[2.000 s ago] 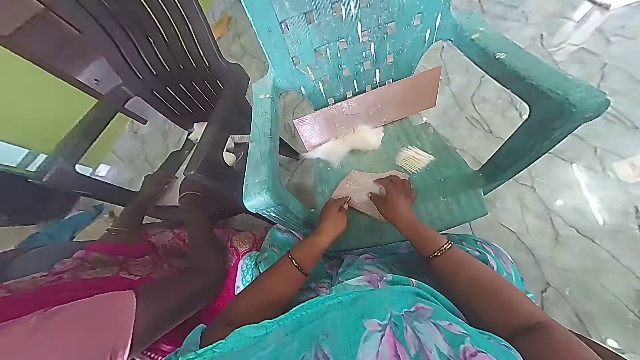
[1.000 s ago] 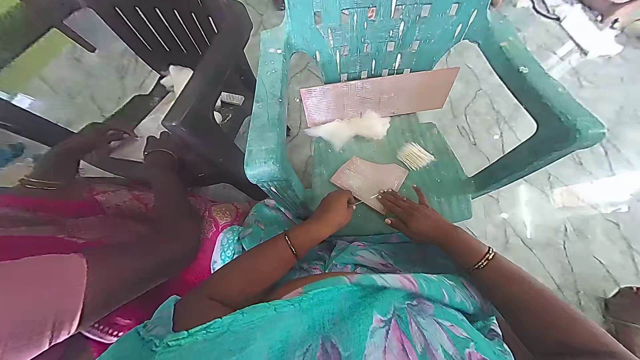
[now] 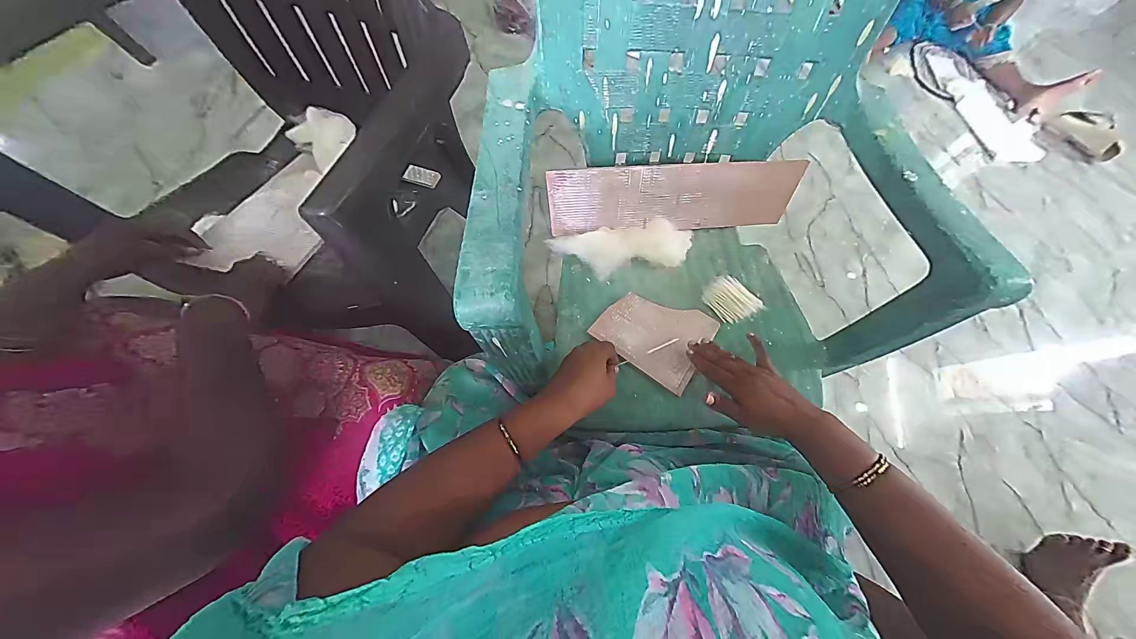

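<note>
A pinkish-brown piece of cardboard (image 3: 648, 333) lies on the seat of a green plastic chair (image 3: 612, 406). On it rests a thin pale stick (image 3: 661, 346). My left hand (image 3: 586, 377) is closed at the card's left edge around something thin, perhaps a stick, mostly hidden by the fingers. My right hand (image 3: 745, 386) has its fingers spread, and the fingertips touch the card's right corner. Behind the card lie a tuft of white cotton wool (image 3: 626, 246) and a small bundle of thin pale sticks (image 3: 732, 299). A long cardboard strip (image 3: 679, 197) leans at the chair's back.
Left of my chair stands a dark plastic chair (image 3: 355, 204), with white sheet material (image 3: 266, 222) and cotton wool (image 3: 321, 135) on it. A co-worker's hands (image 3: 169, 253) are over that sheet. Another person (image 3: 985, 44) sits on the floor at the upper right; a foot (image 3: 1074, 564) shows lower right.
My right hand has moved off the middle of the card to its right corner. The thin stick on the card now shows. The view has shifted.
</note>
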